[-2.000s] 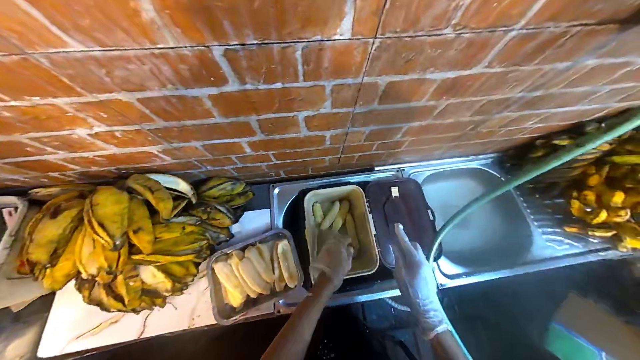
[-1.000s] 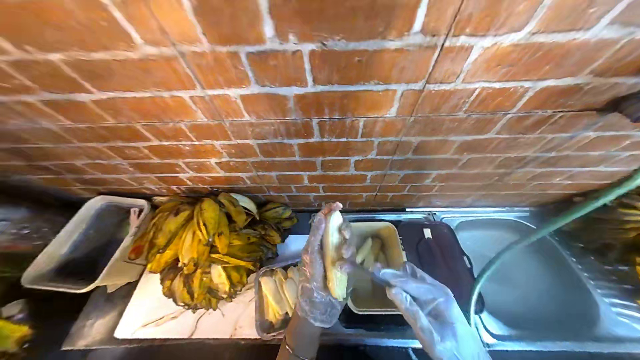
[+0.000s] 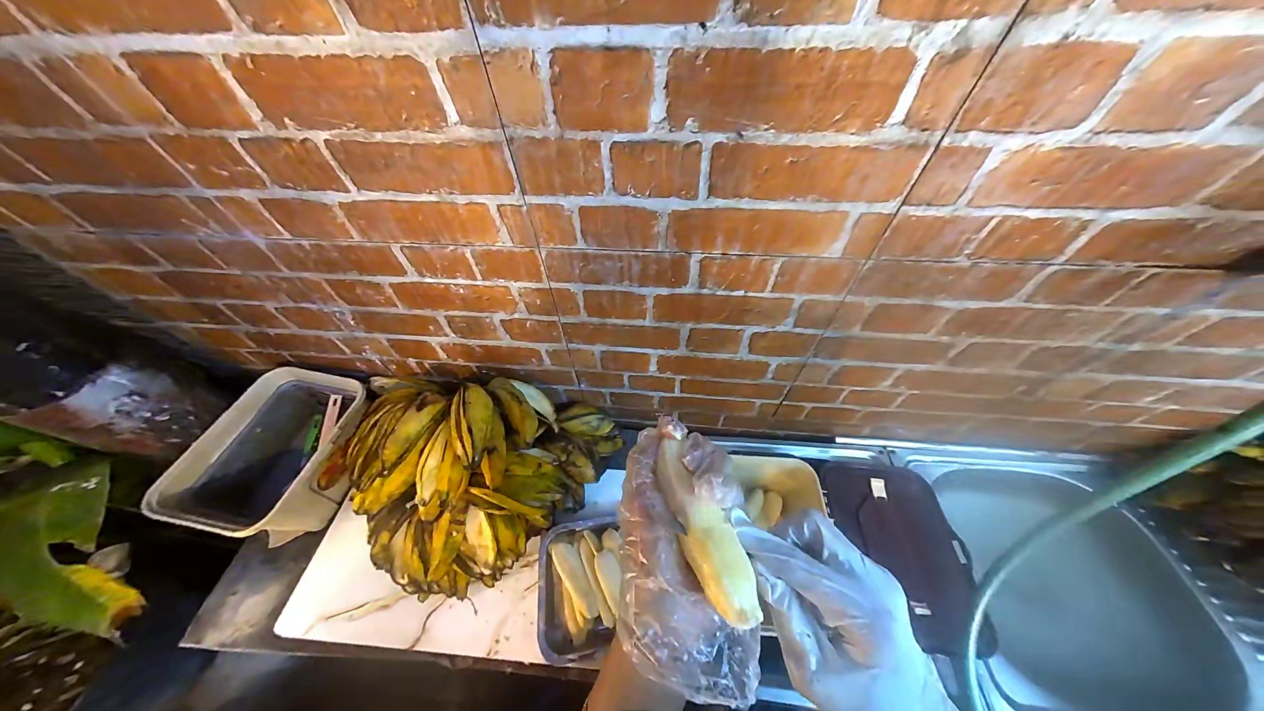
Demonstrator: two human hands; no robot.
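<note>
My left hand (image 3: 681, 553), in a clear plastic glove, holds a peeled plantain (image 3: 719, 563) with its pale flesh showing. My right hand (image 3: 839, 602), gloved too, is close against the plantain's right side; whether it grips a tool is hidden. Behind my hands a cream plastic tub (image 3: 790, 477) holds some peeled pieces. Left of my left hand, a clear tray (image 3: 555, 647) contains several peeled plantains (image 3: 583, 578). Farther left lies a large heap of yellow and blackened plantain peels or fruit (image 3: 454, 484) on a white marbled board (image 3: 346, 602).
A cream bin (image 3: 212, 523) stands at the left, near a green leaf (image 3: 49, 533). A dark lid or case (image 3: 894, 543) lies beside the steel sink (image 3: 1086, 583), and a green hose (image 3: 1066, 523) crosses over it. A brick wall (image 3: 632, 227) rises behind.
Two seconds ago my left hand was reaching into the cream tub; it has since come up with a plantain. My right hand has moved from the dark case to the plantain. The view has swung left.
</note>
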